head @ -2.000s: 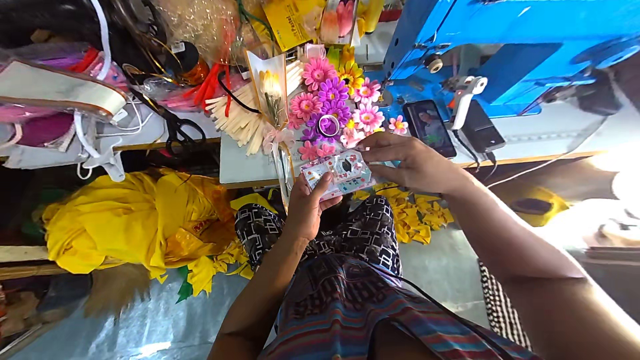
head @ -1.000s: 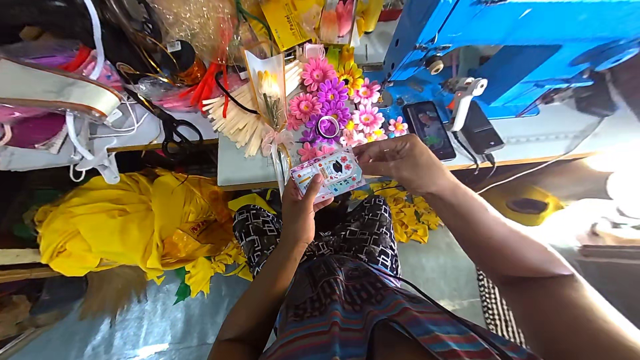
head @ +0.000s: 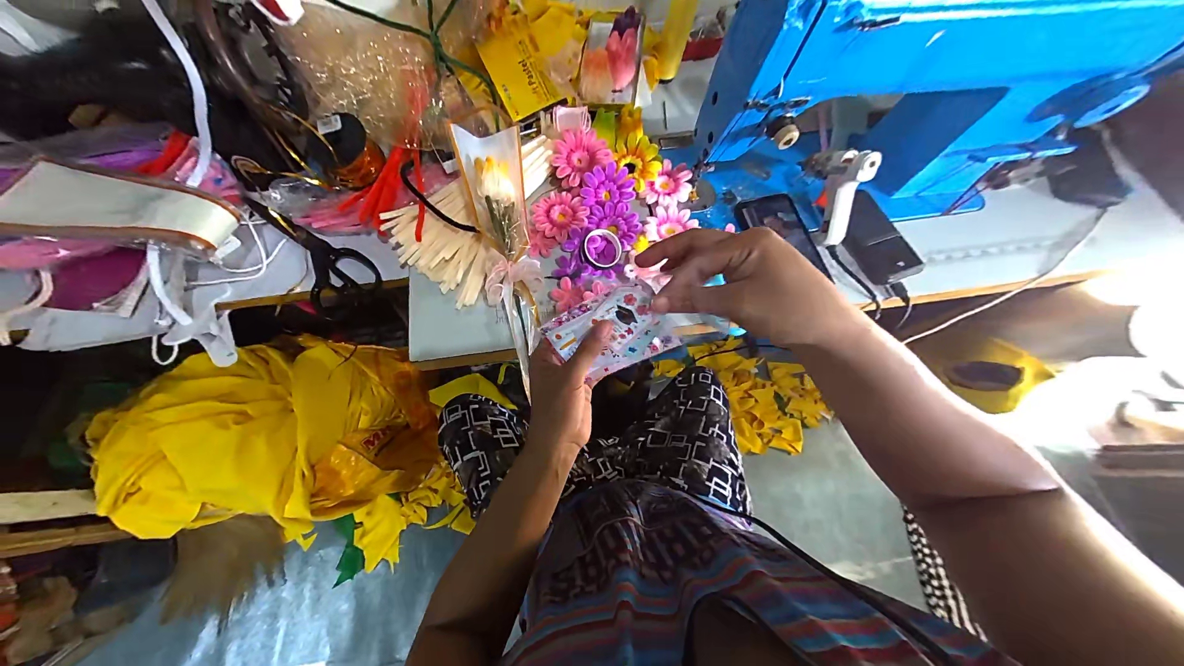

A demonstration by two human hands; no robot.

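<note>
My left hand point(head: 569, 393) grips a small printed packet point(head: 615, 324) with flower and graduation-cap patterns, the thumb lying on its face. At the packet's upper right edge are the fingers of my right hand point(head: 721, 277), thumb and forefinger close together; whether they pinch it is unclear. Just beyond, artificial daisies in pink, purple and yellow point(head: 610, 190) lie on the table with a roll of tape point(head: 603, 248) on top. Left of the packet a wrapped single flower with a pink bow point(head: 499, 185) rests over pale sticks point(head: 453, 250).
A blue sewing machine point(head: 888, 102) stands at the upper right, near a smartphone point(head: 782, 227) and a black box with cables point(head: 874, 240). Black-handled scissors point(head: 333, 264) overhang the table edge point(head: 462, 356) at left. Yellow fabric point(head: 250, 435) is heaped below.
The packet has tilted and shifted slightly in my left hand. My right hand was spread over its edge two seconds ago and now has its fingertips at the upper right edge.
</note>
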